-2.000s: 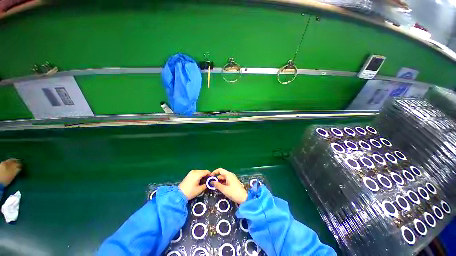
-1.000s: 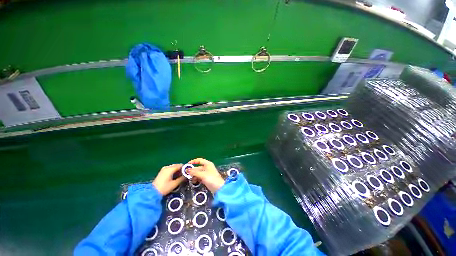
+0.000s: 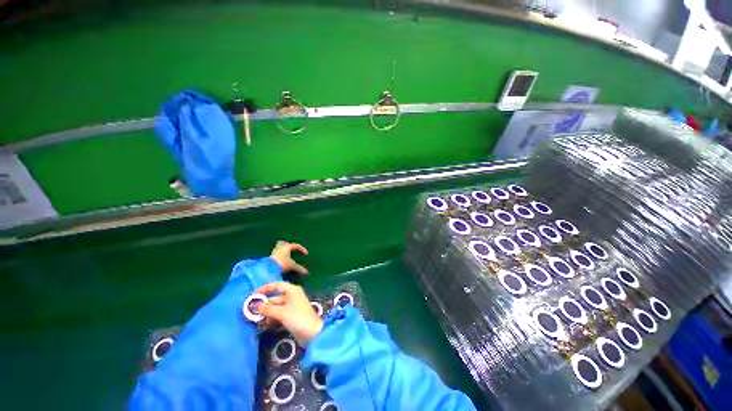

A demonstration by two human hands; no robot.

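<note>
My right hand (image 3: 290, 311) pinches one round module (image 3: 255, 307) with a white ring at its fingertips, held over my left sleeve. My left hand (image 3: 289, 258) is reached forward beyond the tray over the green surface, its fingers apart, with nothing visible in it. The blister tray (image 3: 350, 290) lies below my arms with rows of white-ringed modules in its pockets. My blue sleeves cover part of the tray.
A tall pile of stacked blister trays (image 3: 449, 301) stands at the right, modules in its top tray. More clear trays (image 3: 682, 185) are behind it. A blue cloth cover (image 3: 201, 144), wire rings (image 3: 384, 111) and a white meter (image 3: 517, 90) are on the rail.
Both hands were together on the module at the tray's far edge. My left hand has let go and moved forward; my right hand keeps the module. The view has shifted right.
</note>
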